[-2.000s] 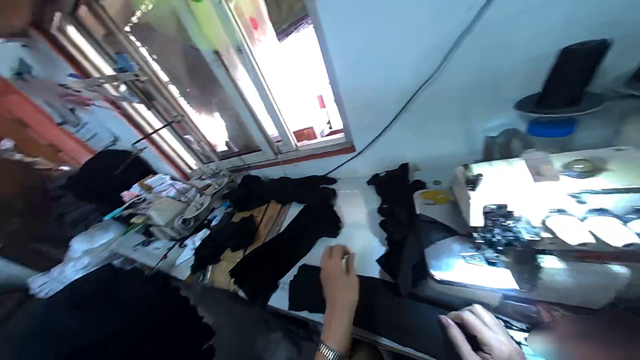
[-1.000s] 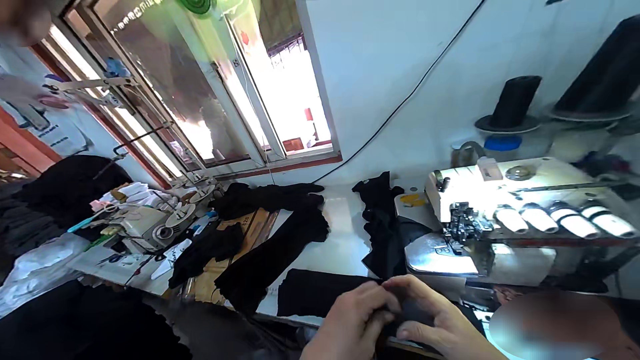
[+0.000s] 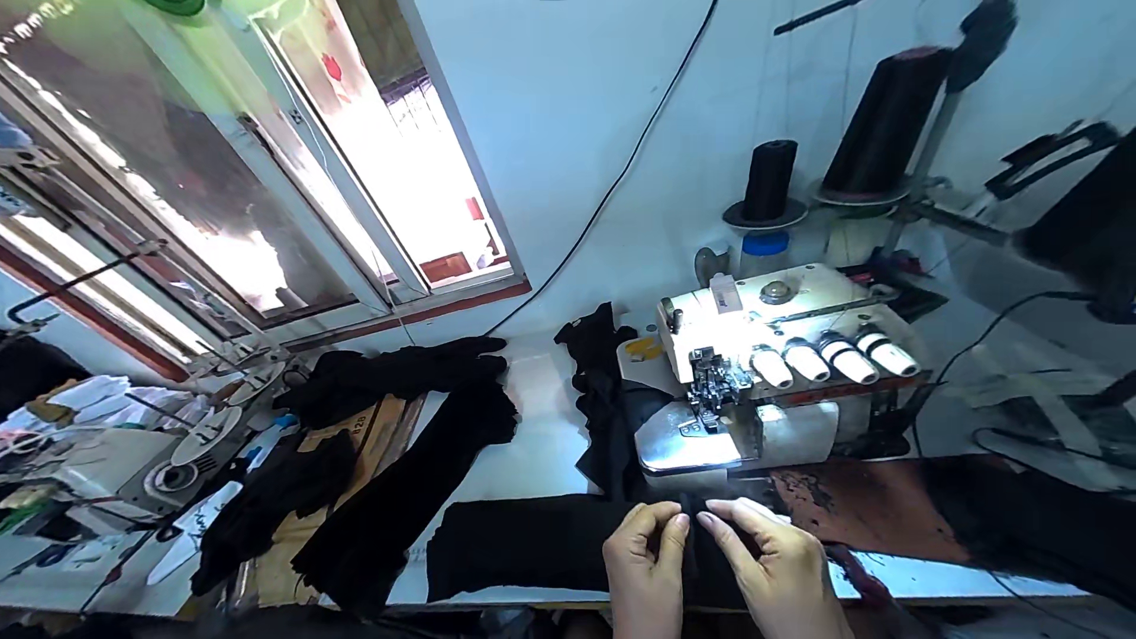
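Note:
Both hands are close together at the front edge of the white table, pinching a piece of black fabric [image 3: 532, 541] between thumbs and forefingers. My left hand [image 3: 650, 559] grips it on one side, and my right hand [image 3: 770, 559] grips it just beside, fingertips nearly touching. The fabric lies flat to the left of my hands. Just beyond them stands a white overlock sewing machine [image 3: 790, 311], its lamp lit over the needle area and metal plate [image 3: 688, 444]. More black fabric [image 3: 603, 399] lies left of the machine.
Black cloth pieces [image 3: 426, 479] and a cardboard piece [image 3: 355, 453] lie at left, near another sewing machine [image 3: 133, 466]. Black thread cones [image 3: 887, 124] stand behind the overlock machine. A brown and black surface [image 3: 870, 506] is at right. A black cable [image 3: 612, 186] runs down the wall.
My hands have come together on the black fabric; two seconds ago they were apart, the left on the fabric's left part. They now sit closer to the overlock machine's plate in view.

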